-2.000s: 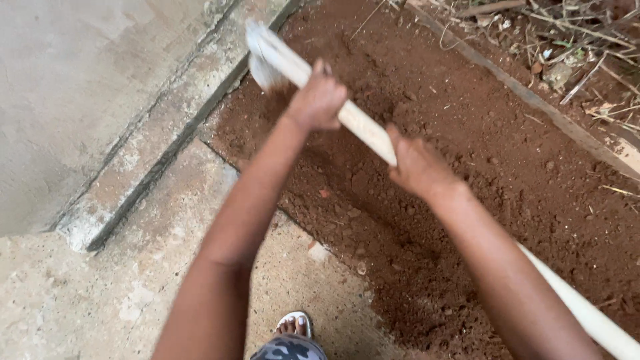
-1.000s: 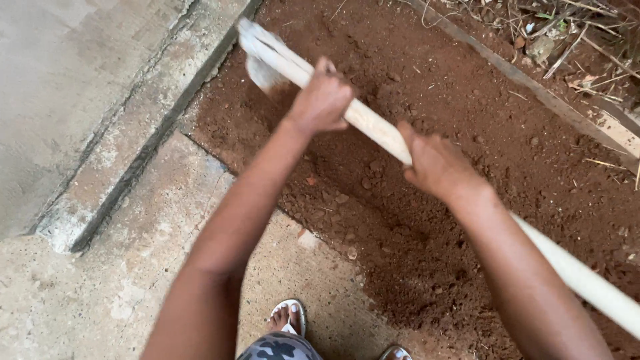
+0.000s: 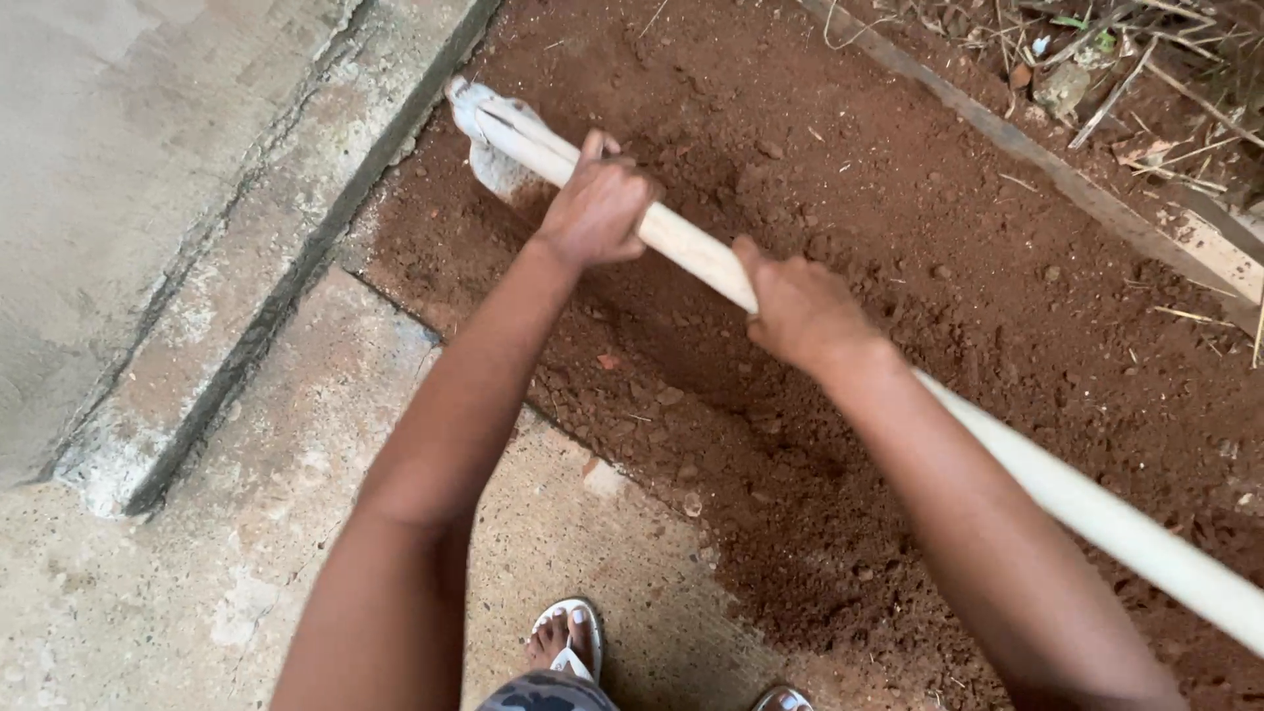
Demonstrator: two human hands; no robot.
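My left hand (image 3: 602, 205) is closed around the pale wooden handle (image 3: 699, 259) of a hoe, close to its metal head. Farther down the same handle, my right hand (image 3: 805, 306) grips it, and the shaft runs on beneath my right forearm to the lower right edge. The hoe's whitish metal head (image 3: 499, 170) is at the upper left end, its blade down against the reddish-brown soil (image 3: 691, 395); the blade's lower edge is partly hidden by soil. A shallow furrow lies in the soil below the handle.
A raised concrete curb (image 3: 237, 257) borders the soil at upper left. Concrete paving (image 3: 395, 553) lies under my sandalled feet (image 3: 568, 642). A wooden board (image 3: 1047, 163) edges the far side, with dry twigs and a stone (image 3: 1065, 91) beyond.
Both hands keep their grip on the hoe handle in all the frames. The hoe head stays near the curb corner; no plain change otherwise.
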